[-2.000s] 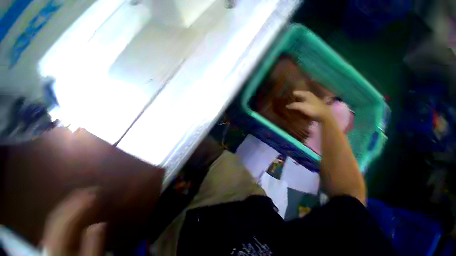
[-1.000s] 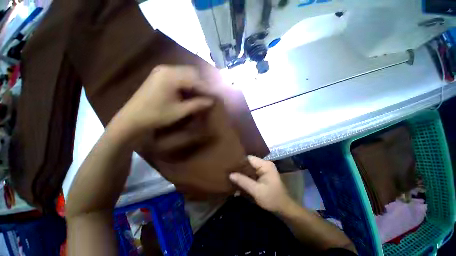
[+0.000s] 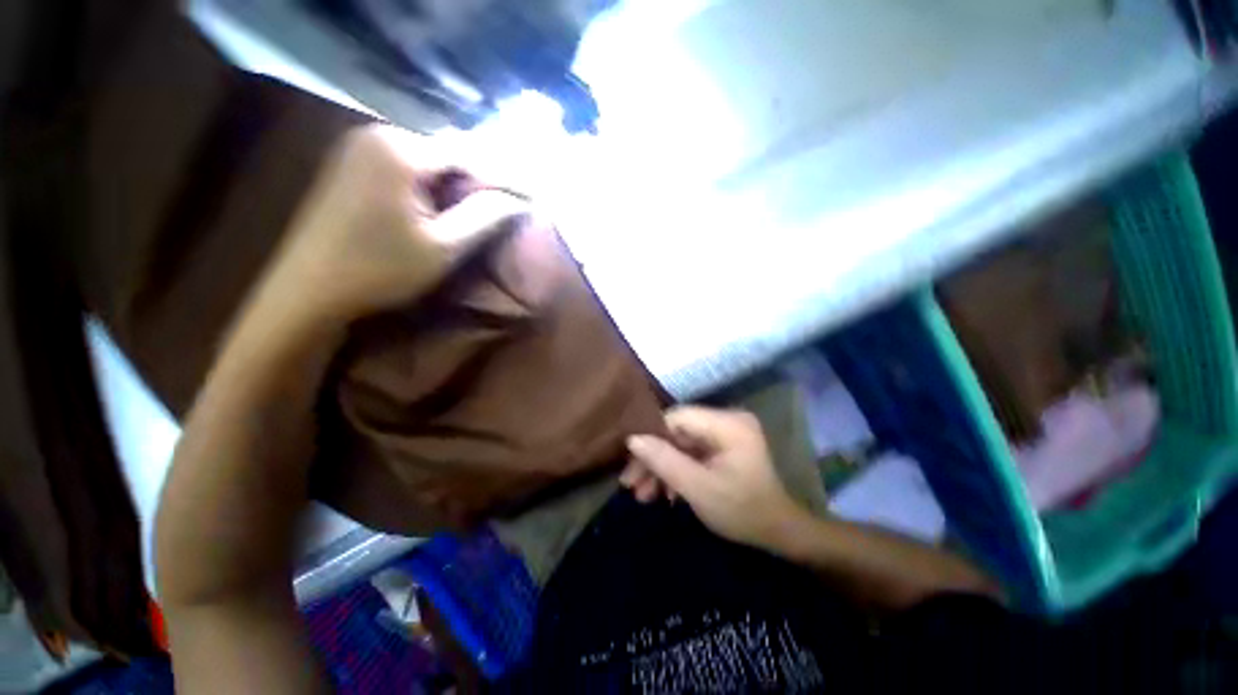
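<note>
A smaller, shinier brown lining-like piece (image 3: 502, 387) lies wrinkled over a large dark-brown garment panel (image 3: 258, 177) at the front of the sewing machine. My left hand (image 3: 407, 224) is bent over the cloth near the bright lamp, its fingertips on the piece close to the needle area; the glare hides the needle and foot. My right hand (image 3: 713, 468) pinches the near right corner of the brown cloth at the table's front edge. The machine head (image 3: 448, 54) is blurred at the top.
The white table (image 3: 788, 177) extends to the right. A green basket (image 3: 1032, 530) with brown and pink cloth stands at right. A blue basket (image 3: 482, 597) is below the table edge. Layered dark-brown cloth (image 3: 54, 448) hangs at left.
Two seconds ago my right hand was in the green basket; now it holds the cloth corner. Since one second ago my left hand has lowered onto the piece, which has spread and wrinkled.
</note>
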